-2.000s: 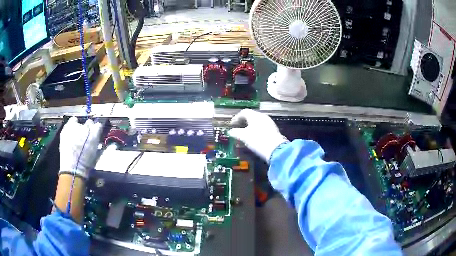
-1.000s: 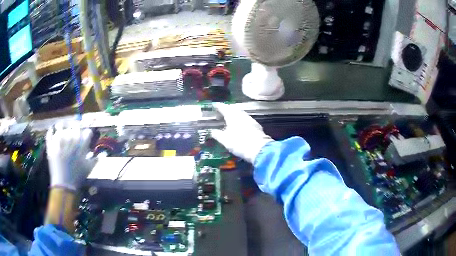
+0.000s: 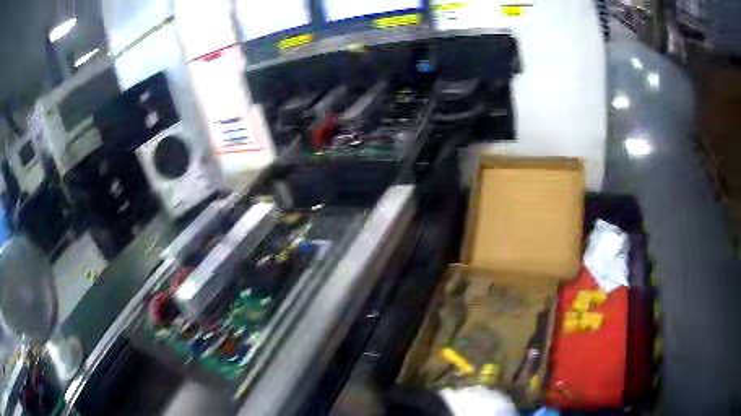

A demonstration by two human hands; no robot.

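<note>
A brown cardboard box [image 3: 414, 353] stands open at the lower right, its lid [image 3: 528, 219] raised behind. Yellow pieces [image 3: 459, 360] and dull grey-brown items lie in it. My right hand [image 3: 479, 401], white-gloved, is at the box's near edge, cut off by the bottom edge; its fingers and anything in them cannot be made out. A blurred pale shape at the bottom left appears to be my left hand [image 3: 195, 402], also cut off. A green circuit board [image 3: 244, 313] with a silvery heatsink [image 3: 227, 252] and dark red coils lies on the line.
A red sheet [image 3: 589, 370] bears yellow cube-like pieces [image 3: 582, 313] beside the box, with a crumpled white cloth [image 3: 608, 253] behind. A metal rail [image 3: 325, 301] runs between line and box. Another board [image 3: 357, 138] lies farther back. A white fan [image 3: 28, 284] is at the left edge.
The view has swung right, away from the board between my hands, bringing the box and red sheet into view. My right hand has moved from that board's edge to the box.
</note>
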